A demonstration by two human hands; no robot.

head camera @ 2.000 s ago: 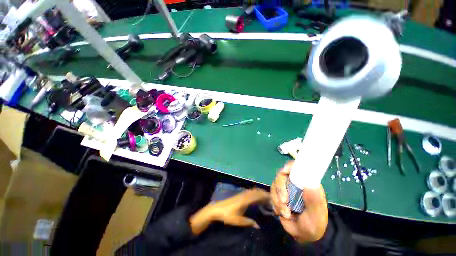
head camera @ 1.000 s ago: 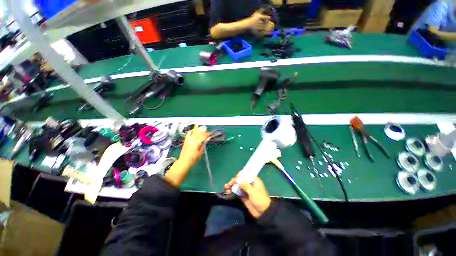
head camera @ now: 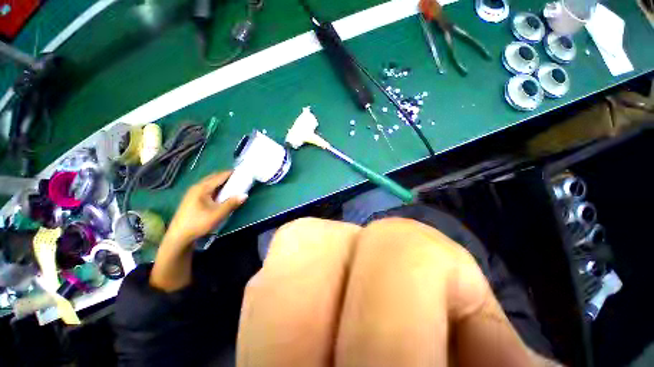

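My left hand (head camera: 195, 211) is closed around the handle of a white hair dryer body (head camera: 264, 159), which lies on the green bench near its front edge, barrel up the bench. My right hand (head camera: 373, 290) is very large and blurred close to the camera, fingers bent; nothing shows in it, and its fingertips cannot be made out clearly. A brush with a green handle and cream-white head (head camera: 305, 129) lies right of the dryer. A black electric screwdriver (head camera: 344, 68) lies beyond it, beside scattered small screws (head camera: 407, 106). A bundled grey cord (head camera: 171, 159) lies left of the dryer.
Ring caps (head camera: 521, 57) and orange-handled pliers (head camera: 448, 32) are at the upper right. A tray of loose coloured rings (head camera: 46, 315) and yellowish tubs (head camera: 152, 228) are at left. A black crate at lower right holds ring parts (head camera: 584, 213) and a white dryer body.
The view has turned and moved toward the right. My left hand has left the cord bundle and taken the dryer handle; my right hand has let go of it and come up close to the camera.
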